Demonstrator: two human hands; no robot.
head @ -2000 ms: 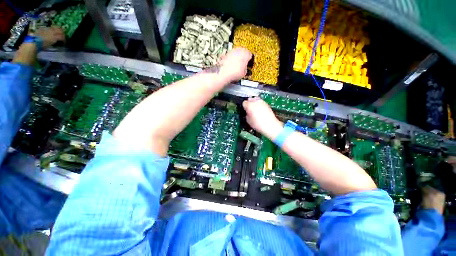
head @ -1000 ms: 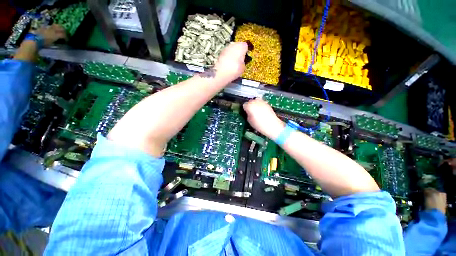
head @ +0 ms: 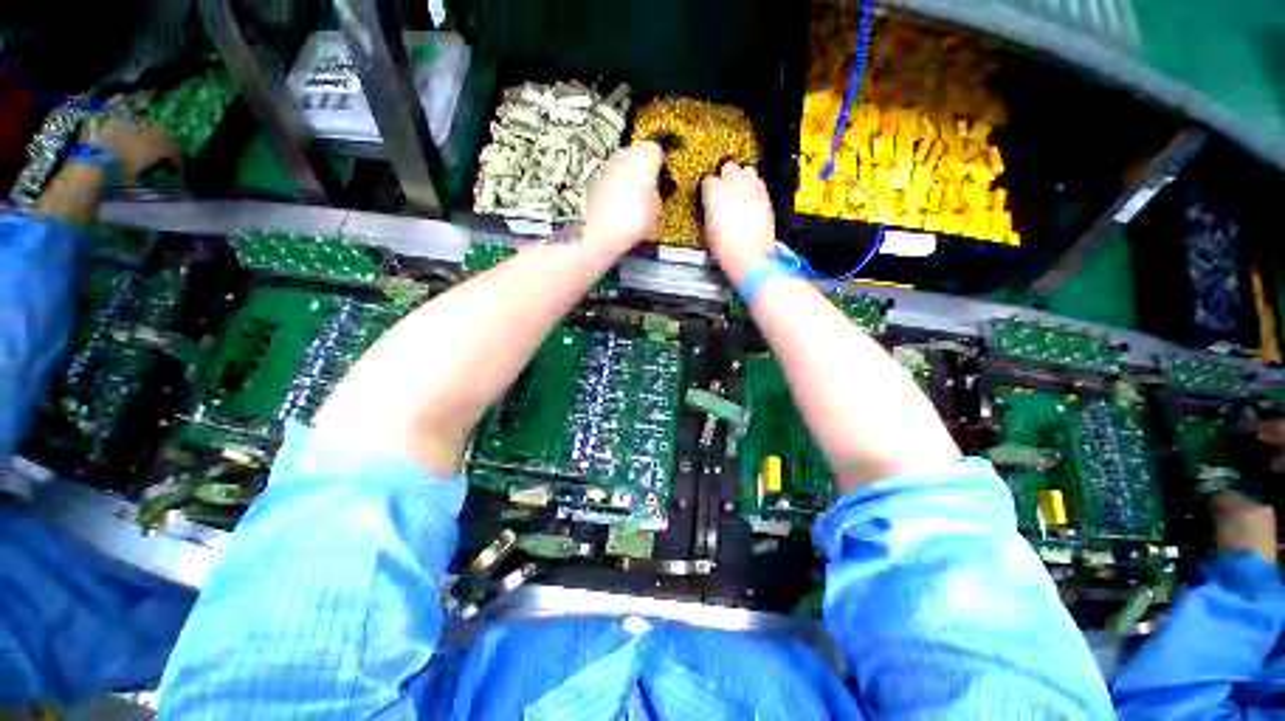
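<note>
My left hand [head: 624, 195] is at the left side of the bin of small golden-yellow components [head: 700, 133], its fingertips at the heap beside a dark gap. My right hand [head: 739, 214] is over the right front part of the same bin, fingers bent down. Whether either hand holds a piece is too small to tell. My right wrist wears a light blue strap [head: 771, 271] with a coiled cord. A green circuit board [head: 606, 409] lies in a black carrier below my forearms.
Pale oblong components [head: 547, 148] lie left of the golden ones, large yellow blocks [head: 902, 141] right. More boards [head: 1082, 458] line the metal-edged conveyor [head: 409, 233]. Metal uprights stand before a whitish box [head: 369, 88]. Other workers' hands [head: 134, 148] show at both sides.
My right hand has moved up from the carrier's far edge to the golden bin. My left hand has stayed at that bin. The view has shifted slightly.
</note>
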